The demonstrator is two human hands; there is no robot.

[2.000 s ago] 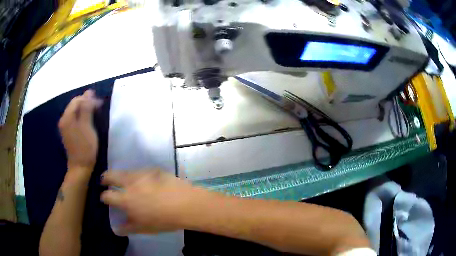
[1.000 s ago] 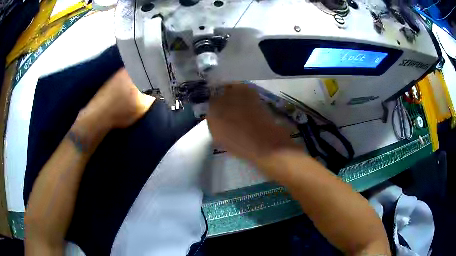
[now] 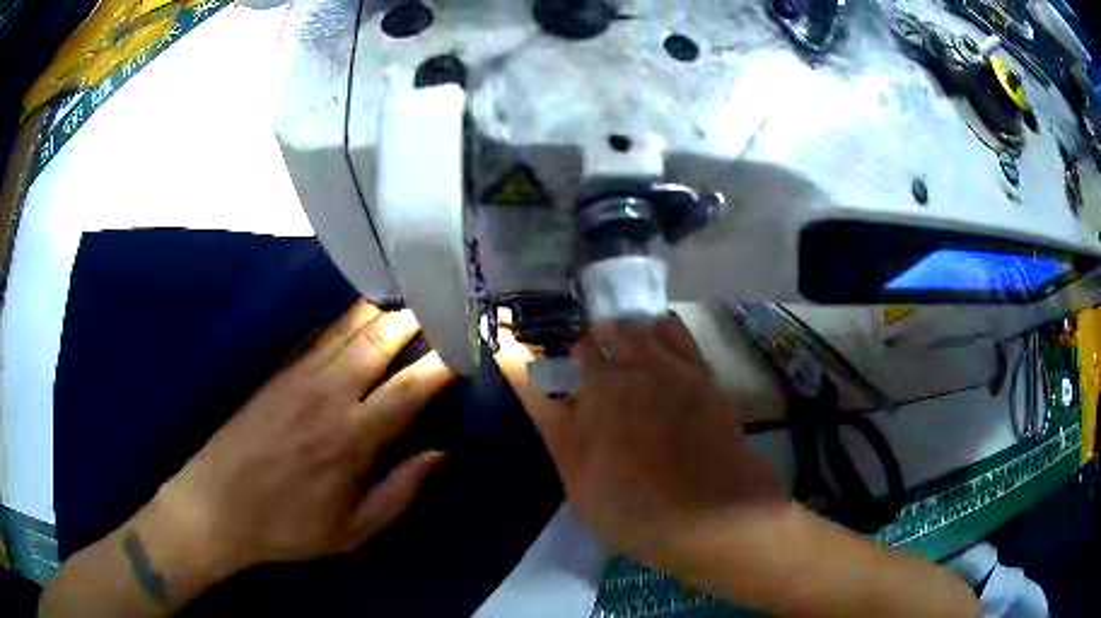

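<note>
The dark garment panel [image 3: 181,314] lies flat on the white table under the sewing machine head [image 3: 724,121]. My left hand [image 3: 302,447] lies palm down on the panel, fingers spread, fingertips beside the needle area. My right hand [image 3: 652,423] is at the other side of the needle area, its fingertips partly hidden by the machine parts; whether it pinches cloth cannot be told. White pocketing [image 3: 543,573] shows below, between the panel and my right wrist. The presser foot and needle are mostly hidden.
Black-handled shears [image 3: 833,447] lie on the bed right of my right hand. Small metal snips [image 3: 1029,392] lie further right. A green measuring strip [image 3: 966,483] runs along the front edge. Pale cloth [image 3: 1002,586] is at the lower right. Yellow items stand at the sides.
The view has moved closer to the machine head. The dark panel now lies over most of the white pocketing. Both hands have come to the needle area, my left hand now flat with fingers spread.
</note>
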